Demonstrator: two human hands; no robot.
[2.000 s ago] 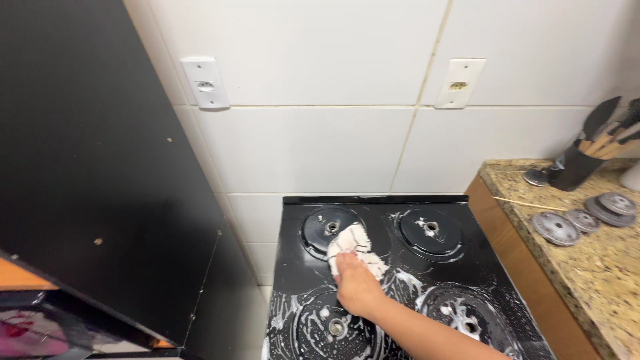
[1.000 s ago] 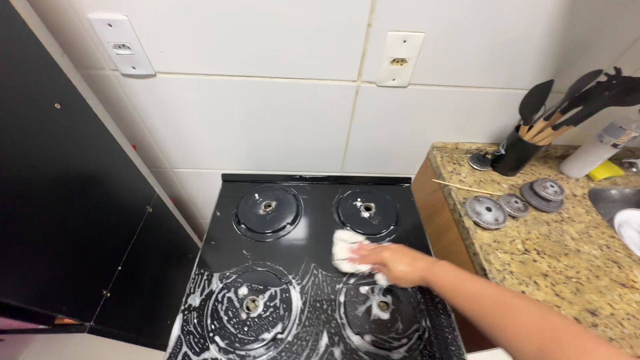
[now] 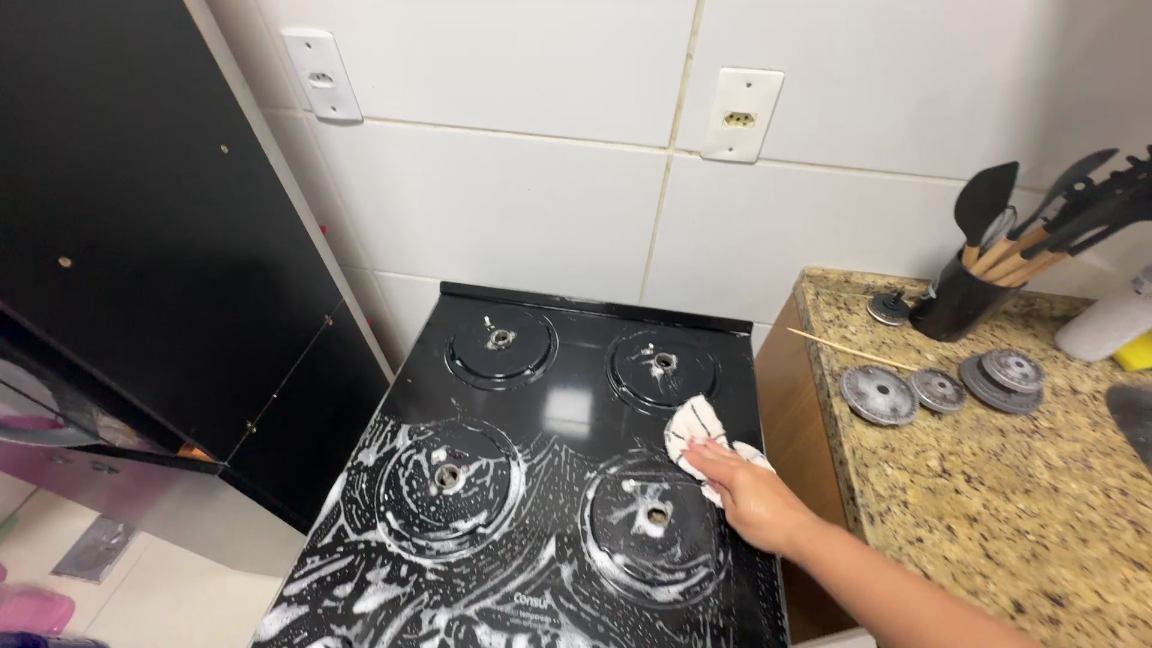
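Note:
My right hand presses a white cloth with dark stripes flat on the black glass cooktop, by its right edge, between the rear right and front right burner seats. White soap foam streaks the front half around the front left burner seat and the front right burner seat. Little foam shows near the rear left burner seat and the rear right burner seat. My left hand is out of view.
On the granite counter at right lie several metal burner parts, a thin wooden stick and a black utensil holder. A tall black cabinet panel stands at left. Behind is a tiled wall with two outlets.
My right hand, still on the cloth, has moved from beside the rear left burner seat to the cooktop's right edge. The view has shifted to the right.

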